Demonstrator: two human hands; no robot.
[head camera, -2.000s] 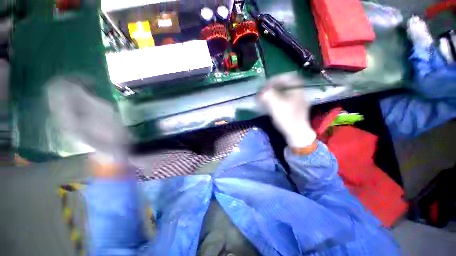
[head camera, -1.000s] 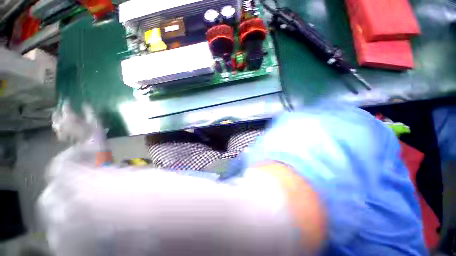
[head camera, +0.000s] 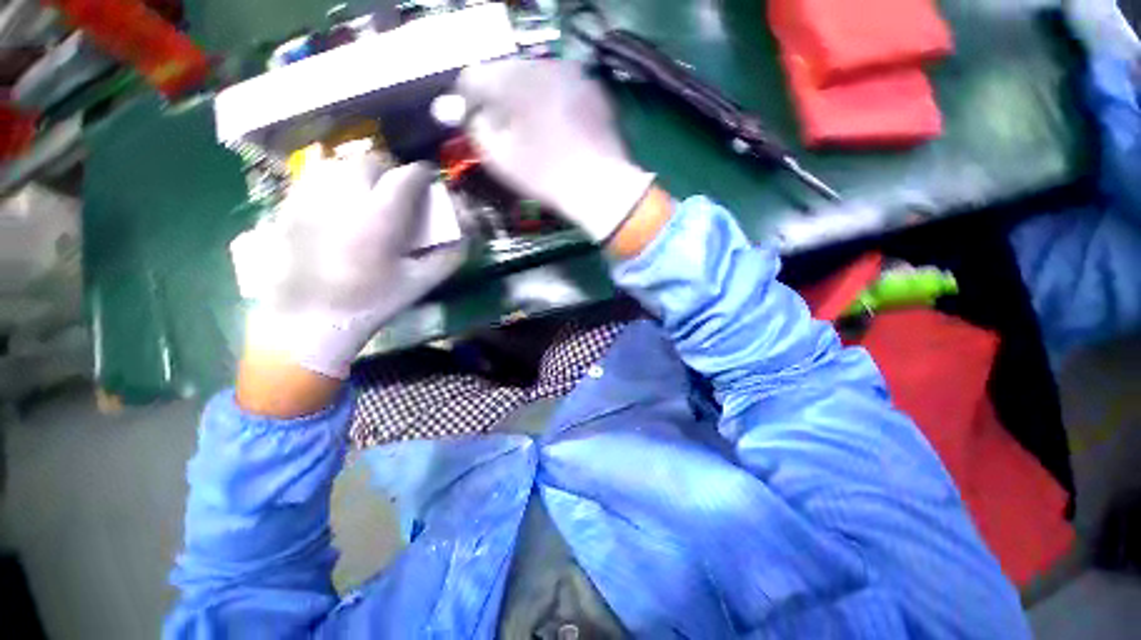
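Observation:
The circuit board lies on the green bench mat, with a long white heat sink (head camera: 363, 75) at its back and a yellow-wrapped block near its middle. My gloved left hand (head camera: 338, 244) is over the board's front left, with the front heat sink between its thumb and fingers. My gloved right hand (head camera: 551, 138) is bent over the coils and capacitors at the board's right; its fingertips are blurred and partly hidden, so its grip cannot be told. Both hands cover much of the board.
A black electric screwdriver (head camera: 701, 94) lies right of the board, tip toward the front edge. Red foam pads (head camera: 863, 75) are stacked beyond it. A black bin below the bench holds red foam (head camera: 932, 388) and a yellow-green scrap (head camera: 907, 289). Another person's blue sleeve (head camera: 1082, 269) is at the right.
Both hands have moved from in front of the bench onto the board. My right arm, which crossed low over my lap a second ago, now reaches forward. The camera view has shifted.

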